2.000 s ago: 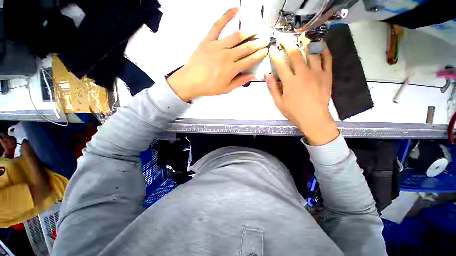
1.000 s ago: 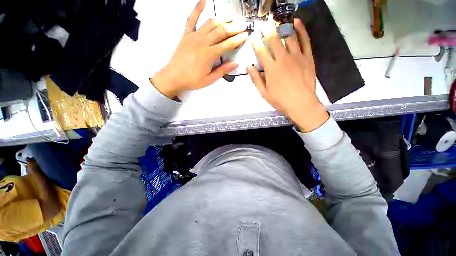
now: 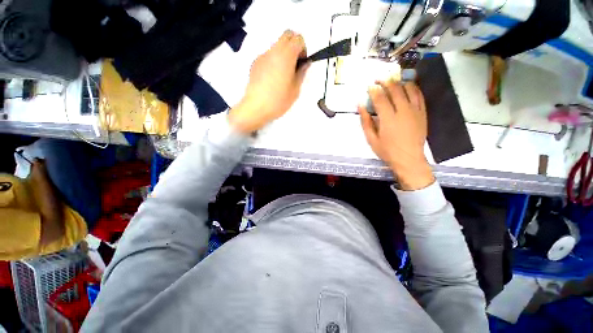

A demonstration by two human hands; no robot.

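Note:
A narrow black fabric strip (image 3: 333,50) runs from my left hand toward the needle area of the white sewing machine (image 3: 416,26). My left hand (image 3: 273,81) is closed around its left end, left of the needle. My right hand (image 3: 395,120) lies palm down just below the needle area, fingers slightly apart, with a small grey piece at its fingertips; I see no fabric held in it. A wider dark fabric panel (image 3: 445,110) lies flat right of my right hand.
A dark heap of cut pieces (image 3: 175,49) lies at the left, above a taped yellow-brown card (image 3: 133,97). Orange-brown snips (image 3: 496,79) and red-handled scissors (image 3: 579,179) are at the right. A measuring tape (image 3: 325,164) edges the table. A person in yellow (image 3: 39,218) is at far left.
My left hand has drawn back left from the needle area and closed on the black strip, which now shows. My right hand has moved slightly down from the needle.

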